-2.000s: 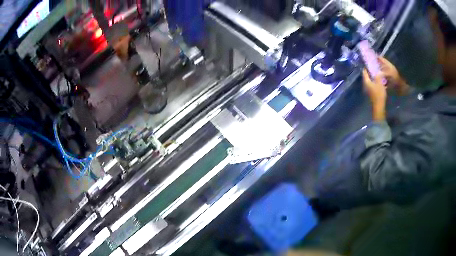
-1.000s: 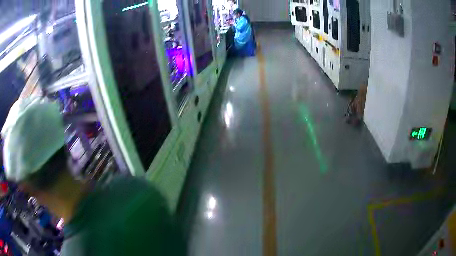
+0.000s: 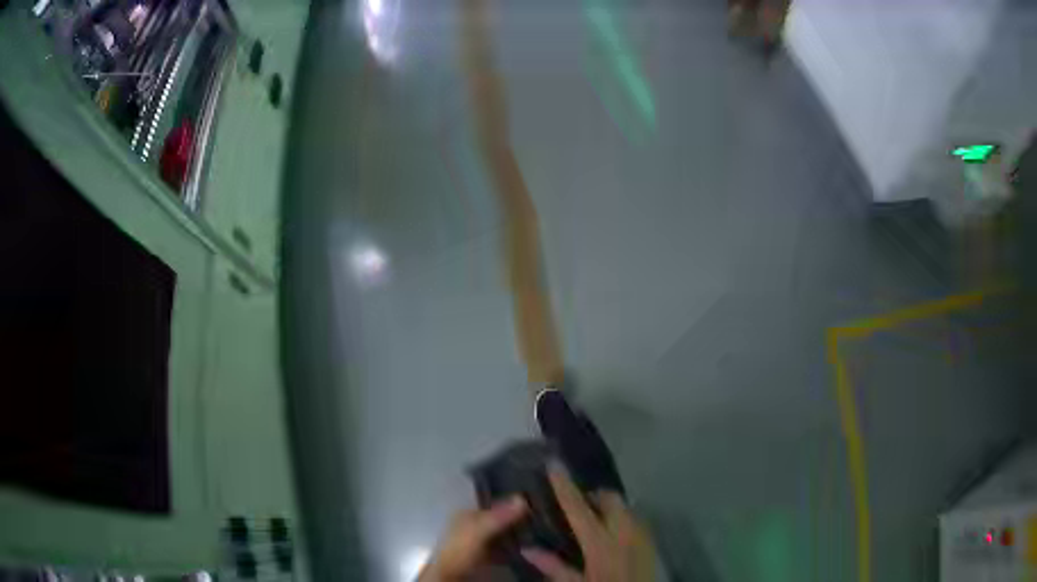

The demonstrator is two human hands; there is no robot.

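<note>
A dark grey flat oblong block (image 3: 519, 475), which looks like a carrier fixture, is held over the floor at the bottom centre. The picture is blurred. My left hand (image 3: 475, 541) grips its left side with the thumb on top. My right hand (image 3: 597, 534) grips its right side with fingers across the top. The lower part of the block is hidden by the hands and cut by the picture's edge. A dark shoe (image 3: 578, 441) shows just beyond the block.
A green machine cabinet (image 3: 233, 387) with a dark panel stands along the left, rails inside its opening. The grey floor carries an orange-brown line (image 3: 521, 250) and a yellow line (image 3: 847, 421). A white pillar (image 3: 887, 91) is upper right, a white box (image 3: 980, 543) lower right.
The view has turned from the conveyor line to the aisle, then down to the floor. The capped person has left view. Both my hands and the dark block have come into view.
</note>
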